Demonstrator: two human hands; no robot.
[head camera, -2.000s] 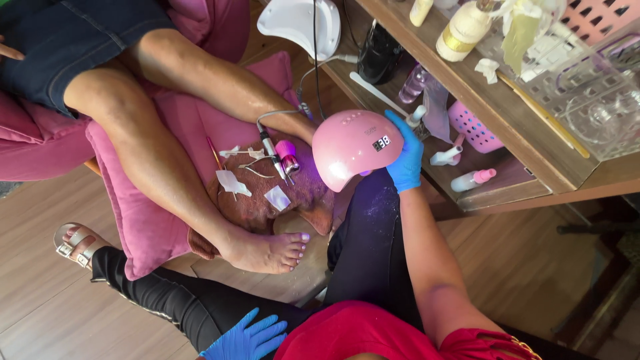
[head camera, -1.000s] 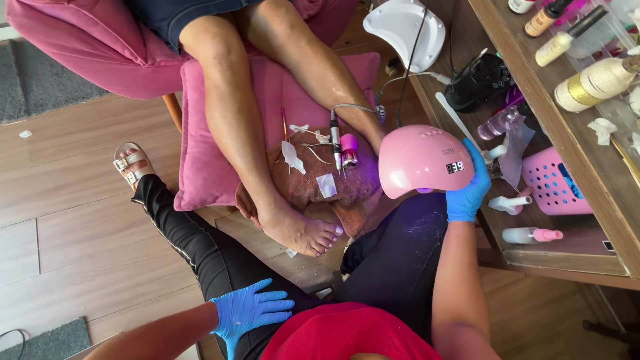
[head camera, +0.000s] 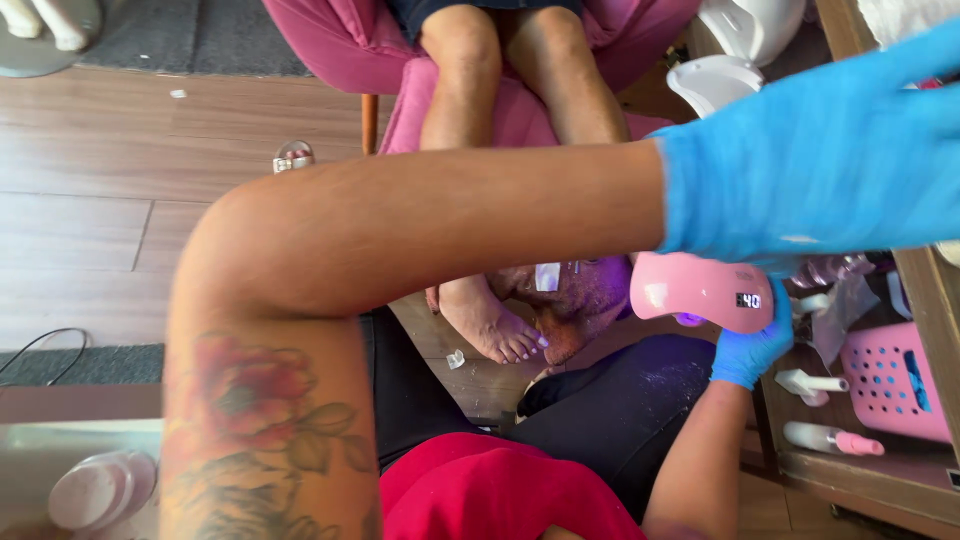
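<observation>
My left hand (head camera: 825, 157), in a blue glove and blurred, reaches across to the upper right. Its fingers are extended and apart, with the tips cut off by the frame edge; nothing shows in it. Below it, my right hand (head camera: 754, 345), also gloved, grips a pink UV nail lamp (head camera: 701, 289) by its right end. The lamp has a lit display and a violet glow underneath. To its left is another person's bare foot (head camera: 491, 322) with pale toenails, beside a brown towel (head camera: 577, 322) bearing a small foil-like packet (head camera: 547, 277). My left forearm hides part of the person's legs and the cushion.
A wooden shelf unit (head camera: 862, 480) at right holds a perforated pink basket (head camera: 892, 382), a pink-topped bottle (head camera: 832, 438) and a white-capped bottle (head camera: 810, 384). A white curved object (head camera: 712, 82) stands at upper right. Behind are a pink chair (head camera: 330, 45) and a sandal (head camera: 292, 156).
My left hand has left my thigh and swung up and across to the upper right. My right hand still holds the lamp. The view has shifted.
</observation>
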